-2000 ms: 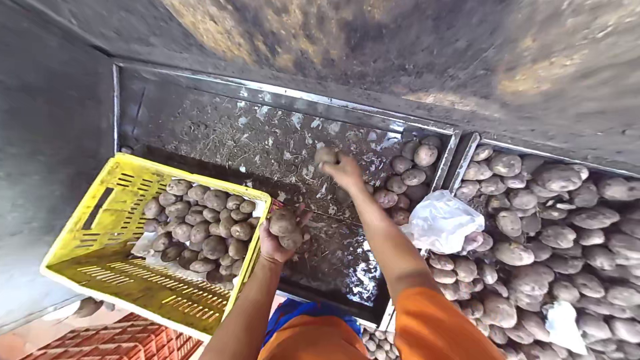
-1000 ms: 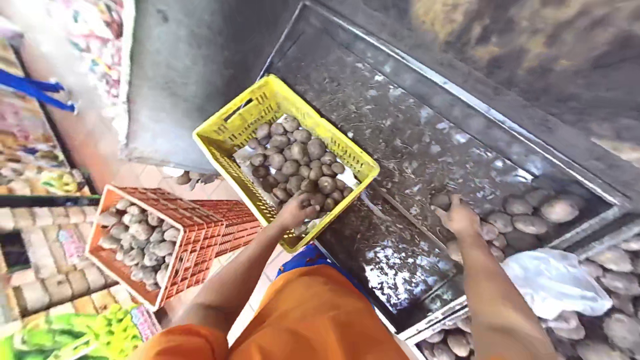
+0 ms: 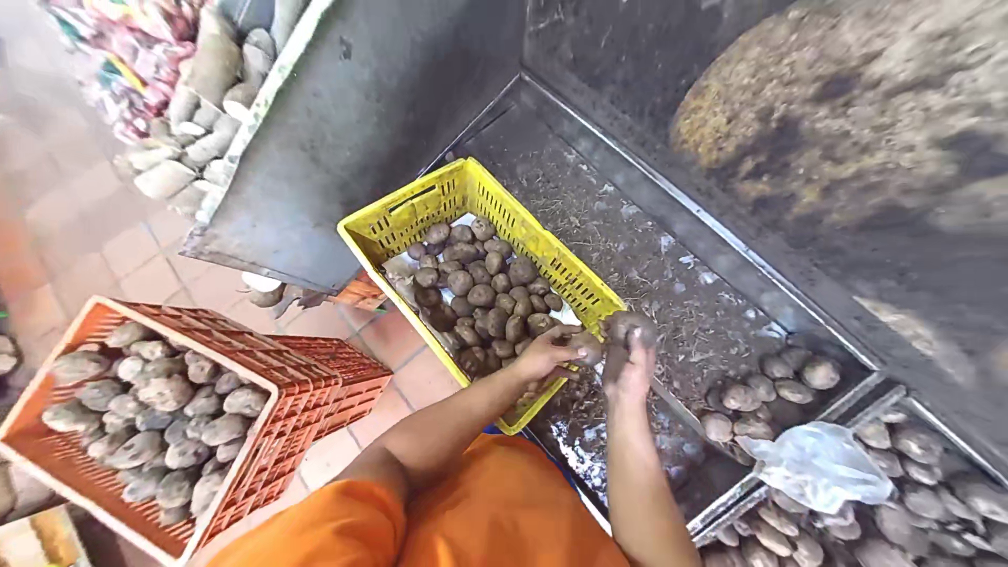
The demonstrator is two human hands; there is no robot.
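My left hand [image 3: 556, 352] is above the near right end of a yellow plastic crate [image 3: 551, 264], its fingers around a potato [image 3: 587, 347]. Just right of it, past the crate's rim, my right hand [image 3: 632, 364] is raised with a brown potato [image 3: 628, 324] at its fingertips. Many small brown potatoes [image 3: 482, 296] lie inside the yellow crate, over some pale sheet. The crate rests at the left part of a dark metal bin [image 3: 669, 260] with dirt and scraps on its bottom. A small group of potatoes [image 3: 761, 387] lies in the bin's right corner.
An orange crate of potatoes [image 3: 272, 378] stands at lower left on a tiled floor [image 3: 394, 342]. A clear plastic bag [image 3: 821, 466] lies over the divider at right, beside a second bin of larger potatoes [image 3: 906, 504]. A grey metal panel [image 3: 354, 142] rises behind the yellow crate.
My right hand has moved from the potatoes in the bin to beside my left hand, holding a potato. My left hand has come up from the potatoes in the crate. The view has shifted.
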